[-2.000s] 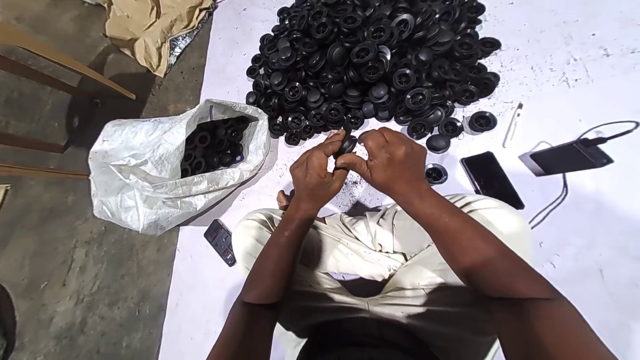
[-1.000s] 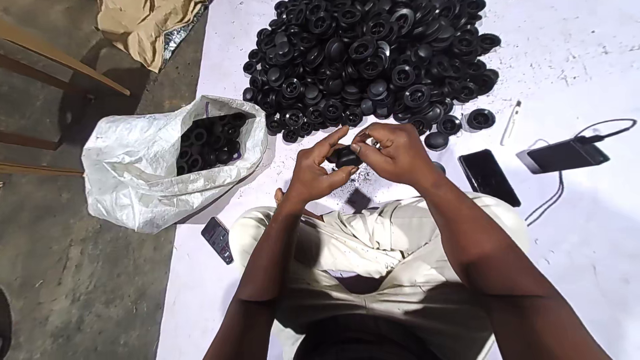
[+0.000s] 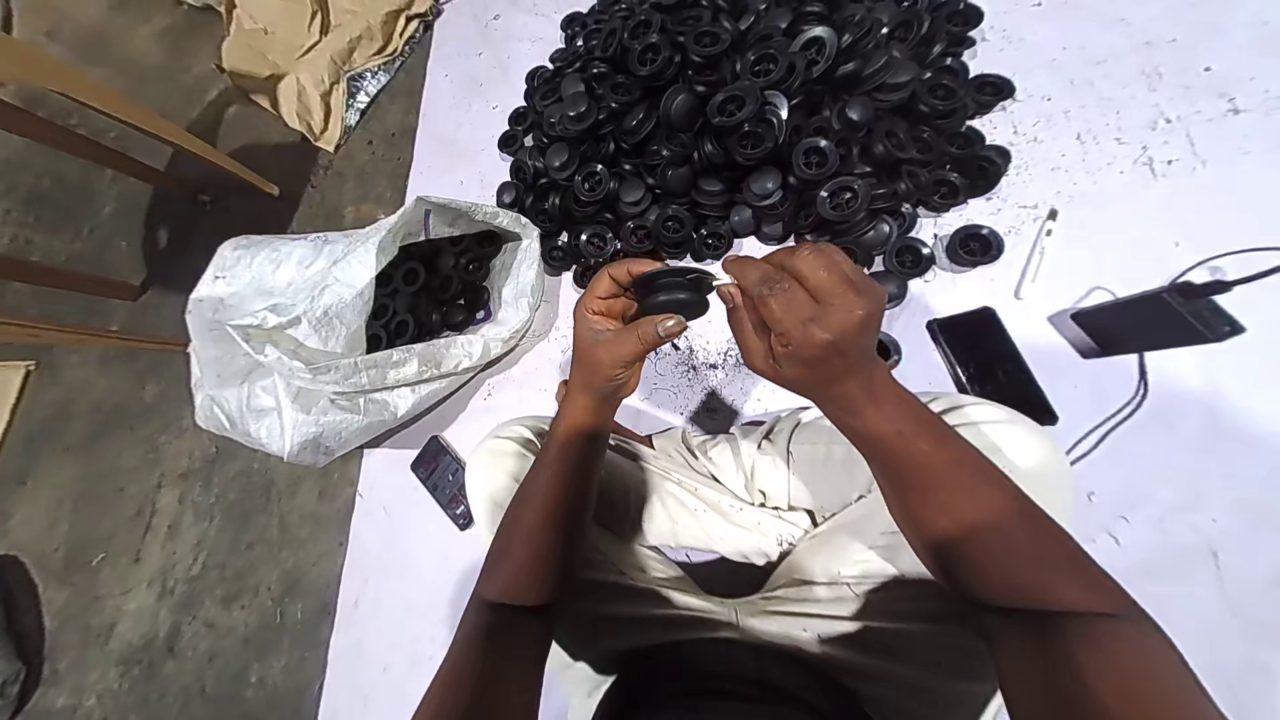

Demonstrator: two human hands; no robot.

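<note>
My left hand grips a round black plastic part with a flange and a domed side, thumb below and fingers around its left. At the part's right edge, my right hand pinches a small thin pale piece; whether it is a tool or a strip I cannot tell. Just beyond both hands lies a large pile of similar black round parts. To the left, a white woven plastic sack lies with its mouth toward the pile, and black parts show inside it.
On the white sheet at the right lie a dark phone, a black power bank with cables and a white pen-like tool. Another phone is left of my leg. Wooden legs and brown paper are upper left.
My right hand has shifted slightly right from the part, and a pale piece now shows in its fingertips. My left hand still holds a black part.
</note>
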